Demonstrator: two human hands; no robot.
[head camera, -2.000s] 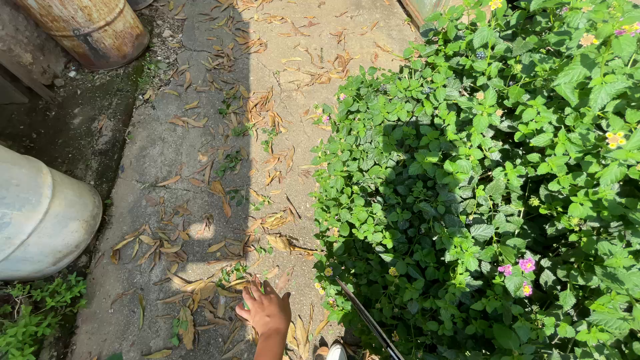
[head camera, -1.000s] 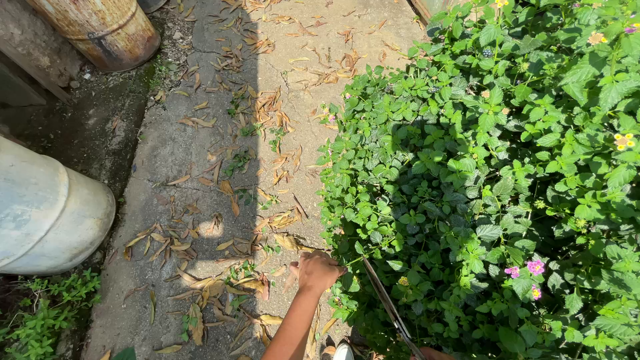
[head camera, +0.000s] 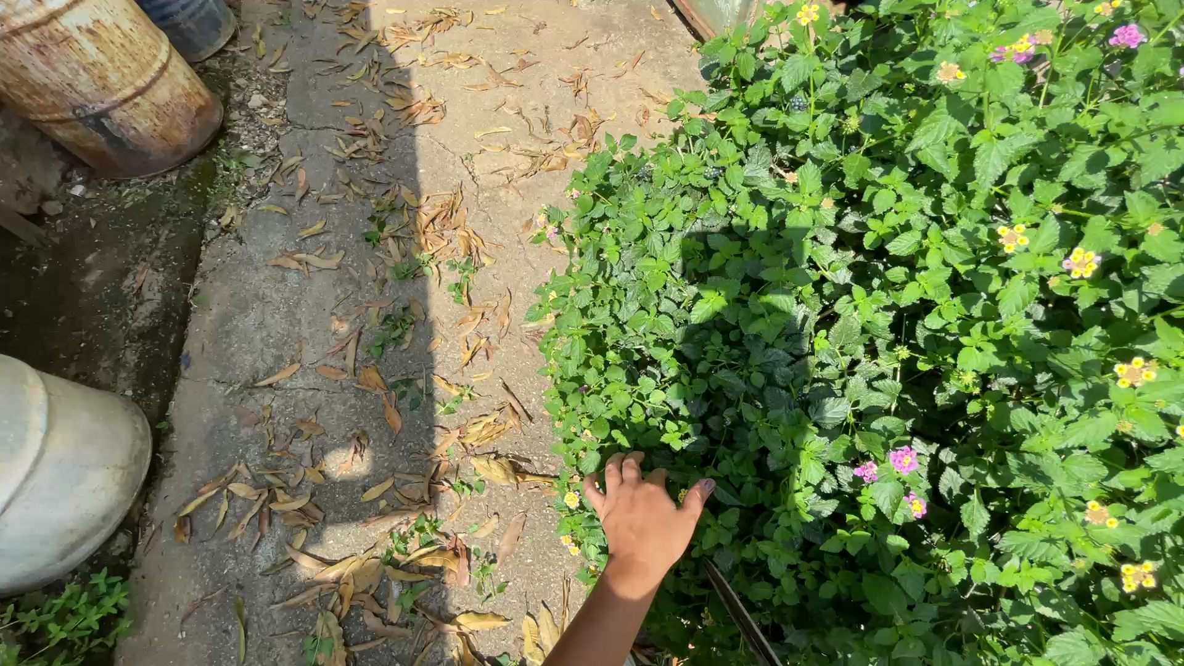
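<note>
My left hand reaches to the near left edge of a flowering lantana bush, its fingers spread over the leaves. Whether the fingertips pinch any stem cannot be seen. Just right of and below this hand, a long, narrow dark metal blade slants up from the bottom edge against the foliage. The blade's handle is outside the view, and so is my right hand. Pink and yellow flower clusters dot the bush.
A concrete path strewn with dry leaves runs along the bush's left side. A rusty drum stands at the upper left, with a dark blue drum behind it. A pale drum and a low green plant are at the lower left.
My left hand has moved right, from over the path onto the bush's edge. A bit of my right hand showed at the bottom edge one second ago and is now out of view.
</note>
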